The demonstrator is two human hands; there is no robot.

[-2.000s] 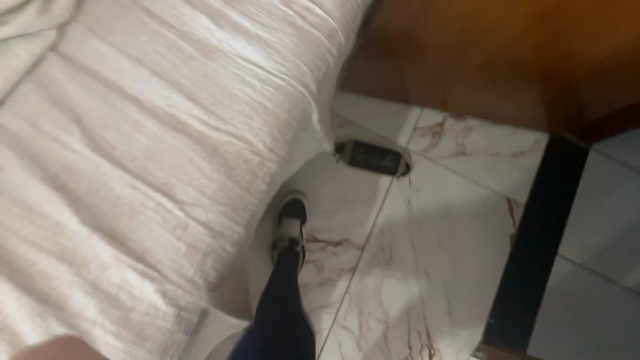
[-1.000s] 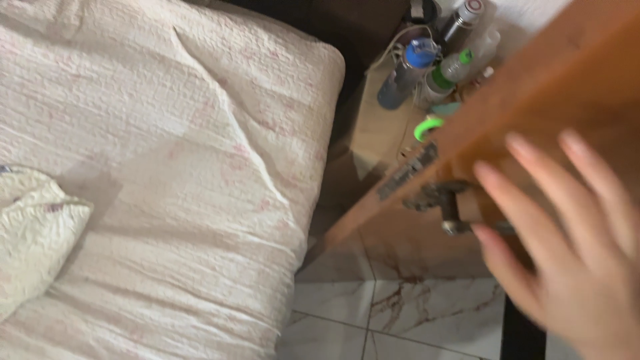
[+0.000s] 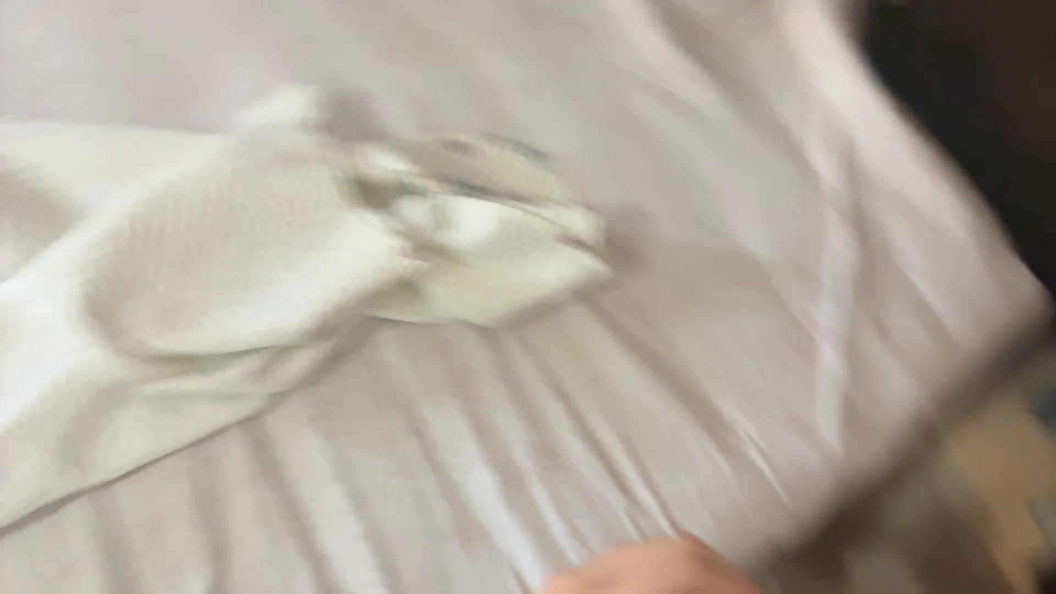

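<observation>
A cream cloth item (image 3: 247, 247), folded and crumpled, lies on the pale wrinkled bedsheet (image 3: 718, 355) over the left and middle of the head view. Its narrower, dark-trimmed end points right. At the bottom edge, right of centre, the top of what appears to be my right hand (image 3: 652, 569) shows close to the sheet. Its fingers are hidden, so whether it holds or touches anything cannot be told. My left hand is out of view. The picture is blurred.
The bed's edge (image 3: 916, 421) runs diagonally at the right. Beyond it are a dark area (image 3: 949, 91) at the top right and a blurred tan surface (image 3: 1002, 454) at the lower right.
The view has swung from the door and bedside bottles to the bed. One second ago, my right hand was spread near the door handle; now only part of a hand shows low over the bed.
</observation>
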